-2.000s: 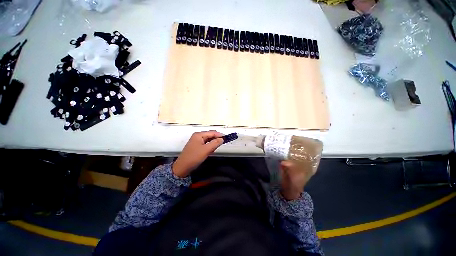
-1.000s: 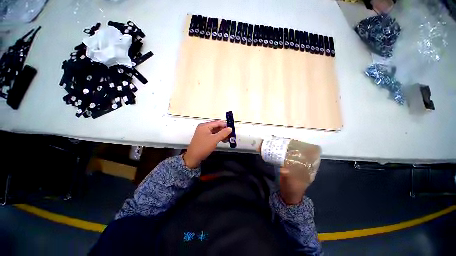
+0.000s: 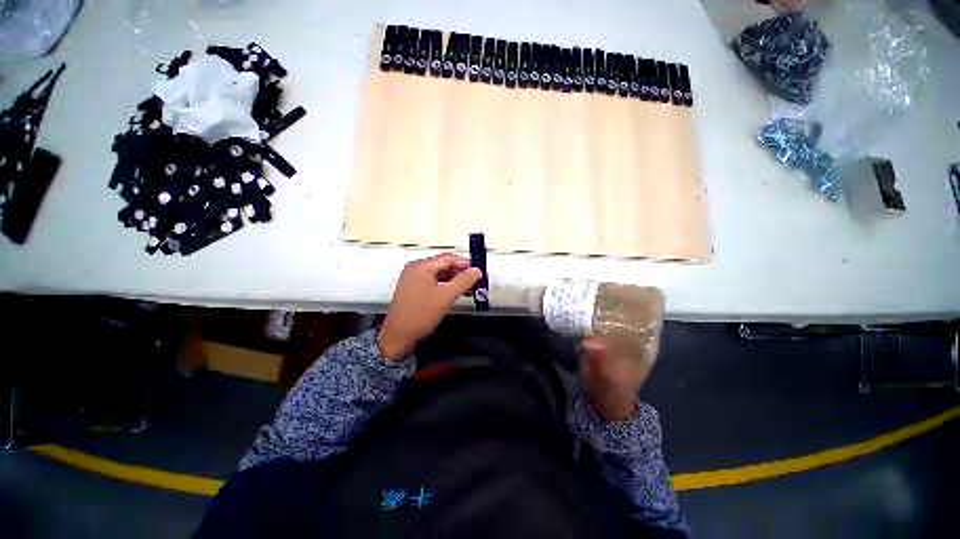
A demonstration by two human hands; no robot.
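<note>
My left hand (image 3: pixel 426 300) pinches a black tab (image 3: pixel 478 258) held upright at the board's near edge, its pale round spot at the lower end. My right hand (image 3: pixel 614 377), slightly blurred, holds a glue bottle (image 3: pixel 626 313) on its side, with a white printed label and brownish contents. Its pale nozzle (image 3: pixel 516 299) points left at the tab's lower end; whether it touches is unclear. The plywood board (image 3: pixel 526 174) lies beyond my hands. A row of finished tabs (image 3: pixel 532 65) runs side by side along its far edge.
A pile of black tabs (image 3: pixel 190 195) lies left of the board, a crumpled white wad (image 3: pixel 214 97) on it. More black pieces (image 3: pixel 30 195) lie far left. At right are a dark bag (image 3: pixel 782 55), blue-grey parts (image 3: pixel 800 151), an open box (image 3: pixel 874 187) and clear plastic (image 3: pixel 890 68).
Since two seconds ago, the tab has turned from pointing sideways to upright in my left hand. The bottle stays in my right hand, nozzle towards the tab. The view has shifted slightly.
</note>
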